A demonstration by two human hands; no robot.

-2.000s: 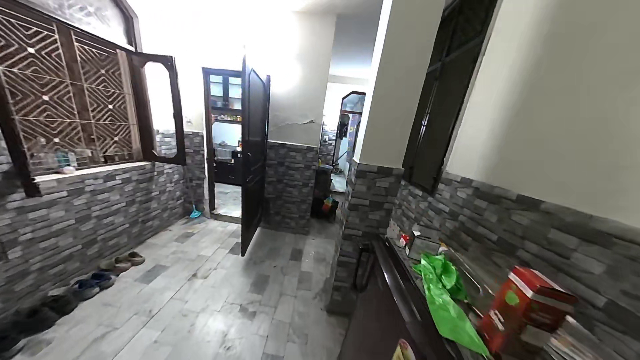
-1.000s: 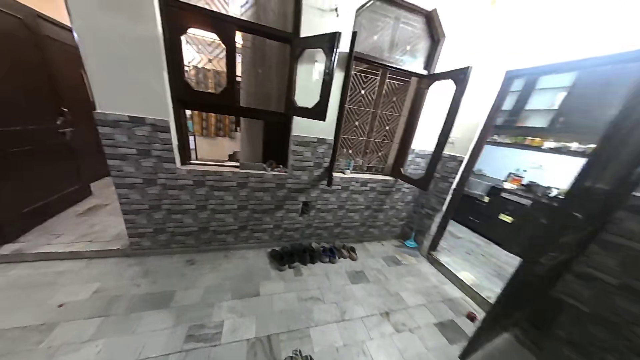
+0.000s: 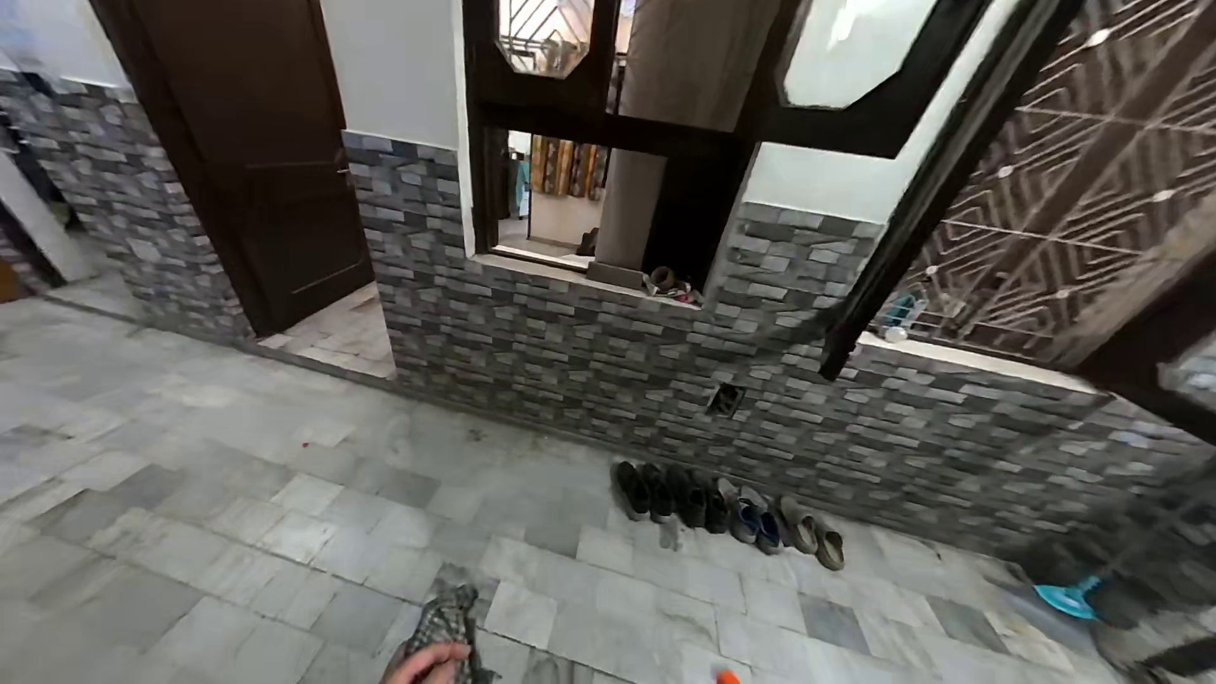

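Observation:
At the bottom edge, left of the middle, my left hand (image 3: 427, 662) shows only in part, its fingers closed on a crumpled grey checked cloth (image 3: 446, 622). The cloth hangs above the tiled floor, beyond and beside the fingers. My right hand is out of view. A small orange thing (image 3: 727, 677) pokes in at the bottom edge, right of the cloth; what it is cannot be told.
A row of shoes (image 3: 722, 508) stands on the floor by the stone-patterned wall (image 3: 589, 351). A turquoise plastic wiper or broom head (image 3: 1069, 598) lies at the right. A brown door (image 3: 275, 161) stands ajar at the left. Small items sit on the window sill (image 3: 570, 275).
The view has swung left, from the room with the doorway and counter to the windowed wall and shoes. My left hand with the cloth has come into view at the bottom.

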